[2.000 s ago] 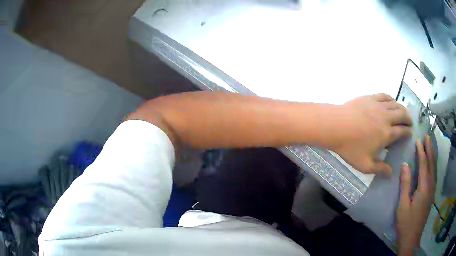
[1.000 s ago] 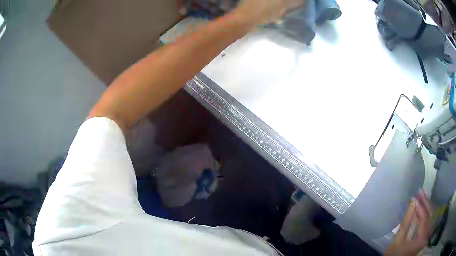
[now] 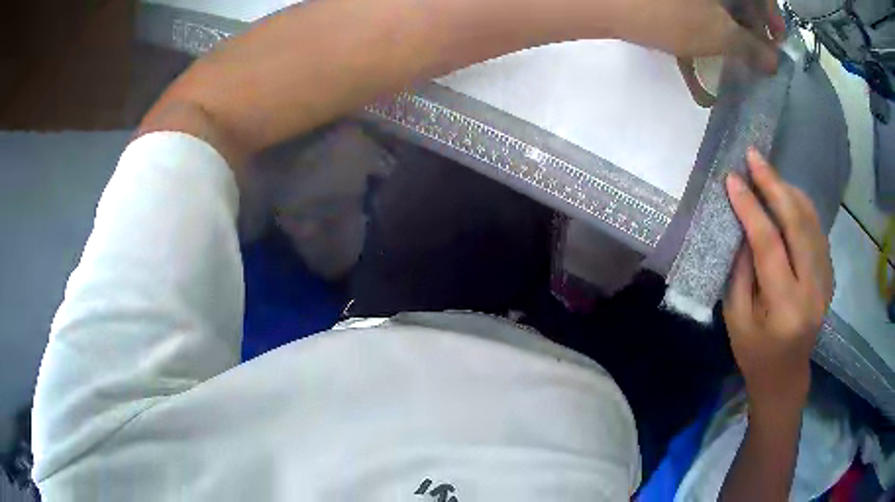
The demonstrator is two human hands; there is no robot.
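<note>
A heathered grey strip [image 3: 711, 242] with a frayed pale end lies on a smooth grey cut piece [image 3: 822, 147], running up toward the needle area [image 3: 807, 44] of the sewing machine. My right hand [image 3: 785, 260] lies on the strip's right edge with its fingertips pressing on it, fingers slightly apart. My left hand [image 3: 741, 34] is at the strip's upper end near the needle, blurred and partly cut off by the top edge; its fingers are at the cloth, but their hold is unclear.
The tape-measure edging [image 3: 530, 157] runs along the front of the white table [image 3: 608, 108]. A yellow loop [image 3: 886, 260] shows at the right edge. A blue bin or sack with pale cloth and plastic [image 3: 731, 451] is at lower right. Dark cloth covers the lap.
My left arm has come back from the far left of the table to the needle area. The heathered strip now lies on the smooth piece. My right hand has moved up onto it. The view has shifted.
</note>
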